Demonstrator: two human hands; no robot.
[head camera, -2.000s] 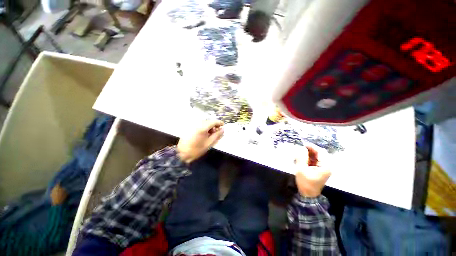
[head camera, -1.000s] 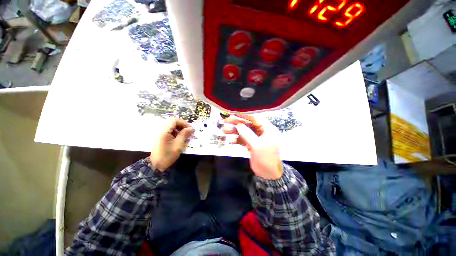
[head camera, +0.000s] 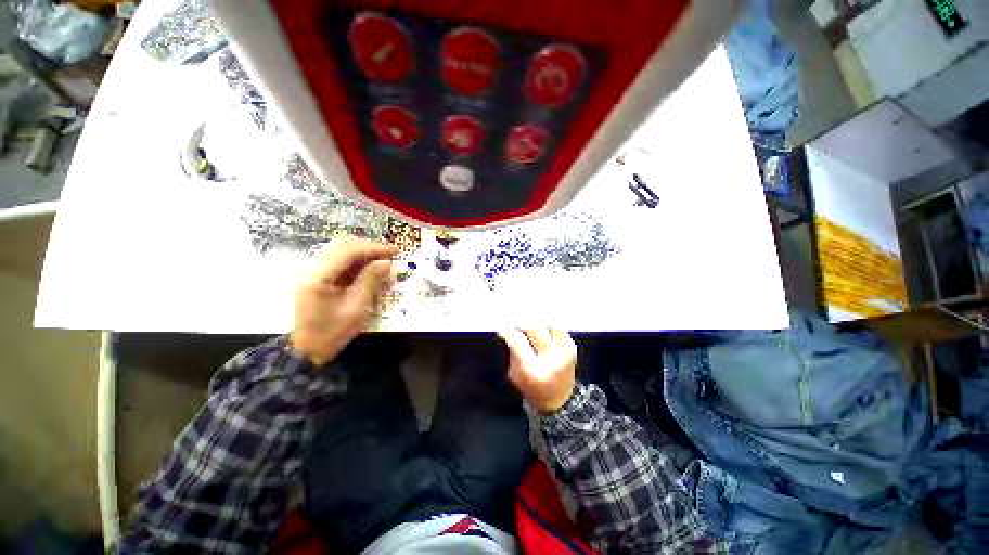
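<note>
My left hand (head camera: 338, 293) is over the table's front edge, fingers curled together beside the pile of button caps (head camera: 298, 217); whether it holds a small piece cannot be told. My right hand (head camera: 540, 366) is at the table's front edge, thumb and fingers bent; no piece shows in it. A pile of button tacks (head camera: 542, 249) lies right of the middle. The white and red head of the button attaching machine (head camera: 461, 119) hangs over the table and hides part of it. Small dark pieces lie between the piles.
The white table (head camera: 694, 260) holds a small dark clip (head camera: 643, 192) at right, a pale ring (head camera: 198, 152) and fastener bags (head camera: 182, 30) at left. A denim pile (head camera: 792, 423) is beside my lap at right. A cream bin (head camera: 52, 379) is at left. An open box (head camera: 862, 228) stands at right.
My right hand has moved back from beneath the machine head to the table's front edge. My left hand stays beside the caps. The view has shifted, so the table and machine appear further left.
</note>
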